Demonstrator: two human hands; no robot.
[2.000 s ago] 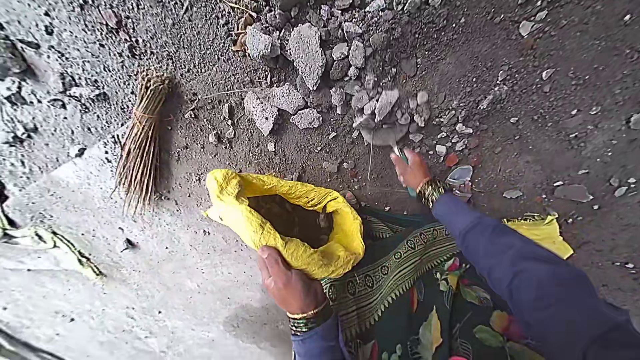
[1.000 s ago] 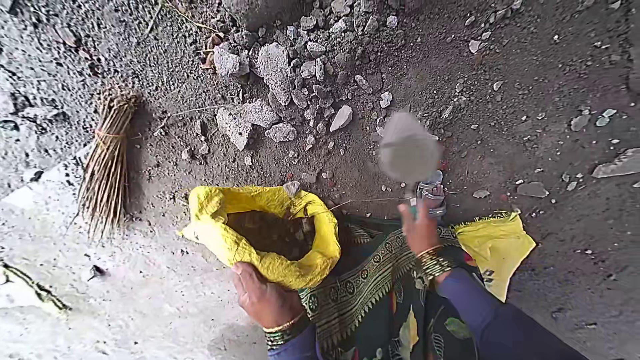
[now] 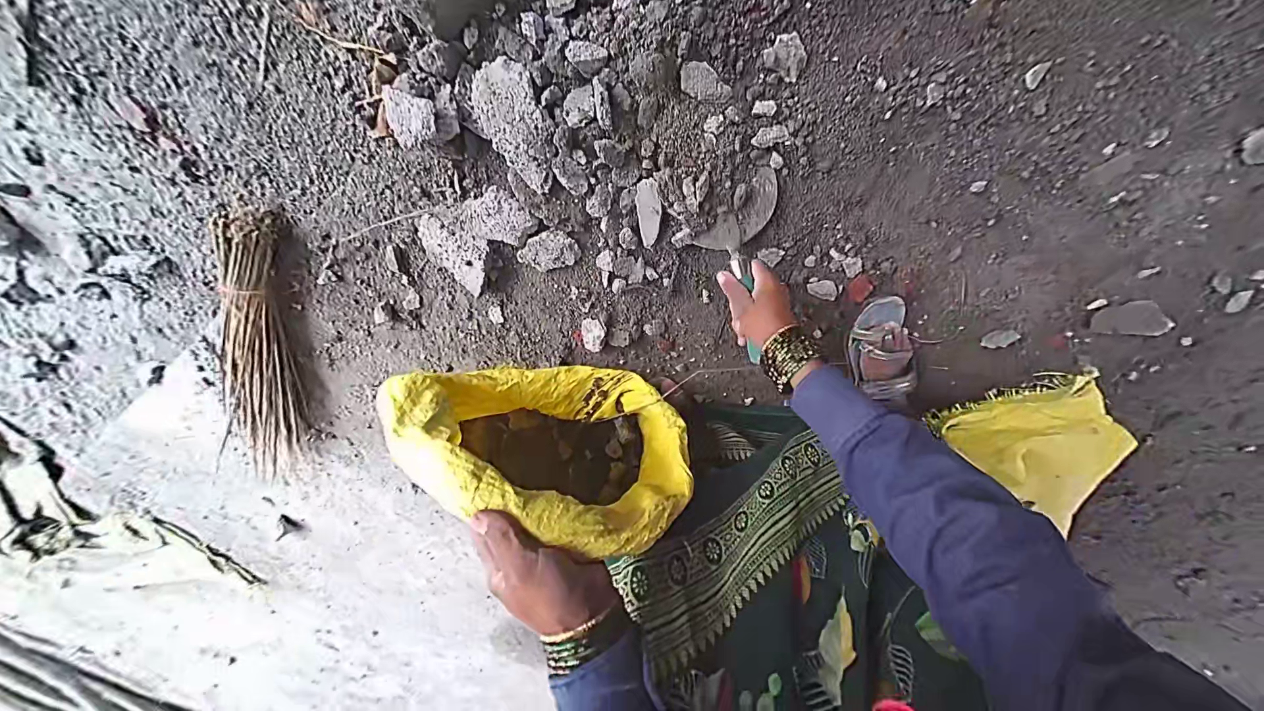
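My right hand (image 3: 765, 311) is closed around the green handle of a metal trowel (image 3: 736, 222). The trowel's rounded blade rests at the near edge of a heap of stones and grit (image 3: 681, 188), with some grit on or against it. A yellow woven sack (image 3: 592, 528), its rim rolled down, stands nearer to me with soil and small stones inside. My left hand (image 3: 538, 578) grips the sack's rim at the near side; part of the fingers is hidden beneath it.
A bundled twig broom (image 3: 252, 336) lies at the left. Large concrete chunks (image 3: 509, 118) lie beyond the sack. A sandalled foot (image 3: 884, 351) and a yellow woven piece (image 3: 1037, 444) are at the right. Patterned dark green cloth (image 3: 731, 533) covers the near middle.
My right hand has moved the trowel away from beside the sandalled foot, forward to the stone heap. The left hand stays at the sack's rim.
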